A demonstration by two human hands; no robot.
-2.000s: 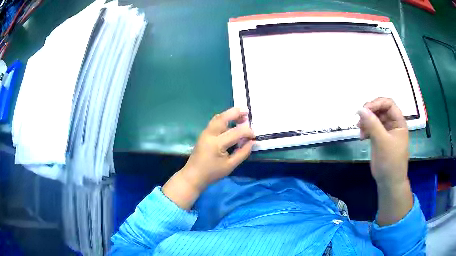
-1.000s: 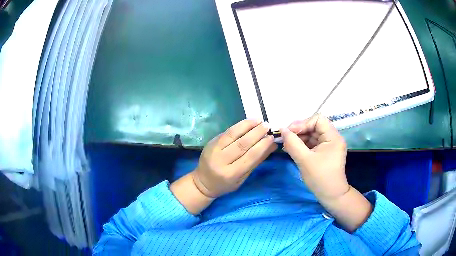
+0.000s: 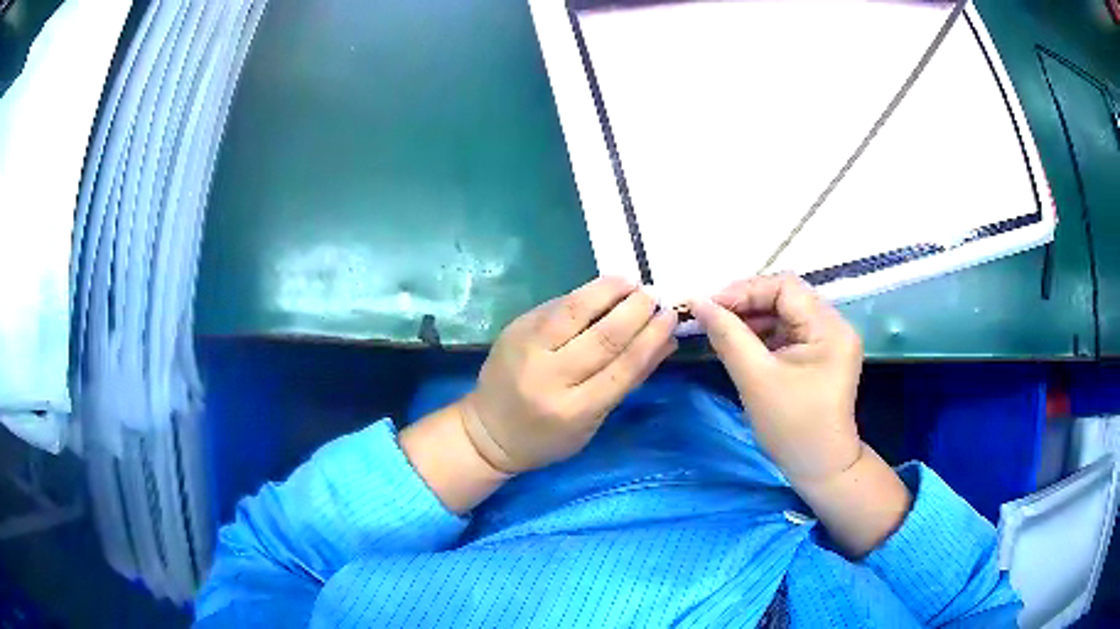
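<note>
The black bezel frame [image 3: 614,162] lies on white interleaf sheets [image 3: 569,123] at the bench's front edge. A thin brownish tape strand [image 3: 856,156] runs diagonally from the frame's far right corner down to my right hand. My left hand [image 3: 567,369] rests on the frame's near left corner, its fingertips on the corner. My right hand [image 3: 792,369] pinches the strand's near end between thumb and index finger, close beside the left fingertips. The fingers hide the corner and the exact tape end.
A thick fanned stack of white sheets with dark edges [image 3: 154,221] stands at the left and overhangs the bench edge. The green mat [image 3: 369,160] lies between stack and frame. White padded items [image 3: 1059,541] are low at the right, near a blue bin [image 3: 989,430].
Since the earliest frame, my right hand has moved left beside my left hand, and the strand now shows across the frame. Over the last second the hands have barely moved.
</note>
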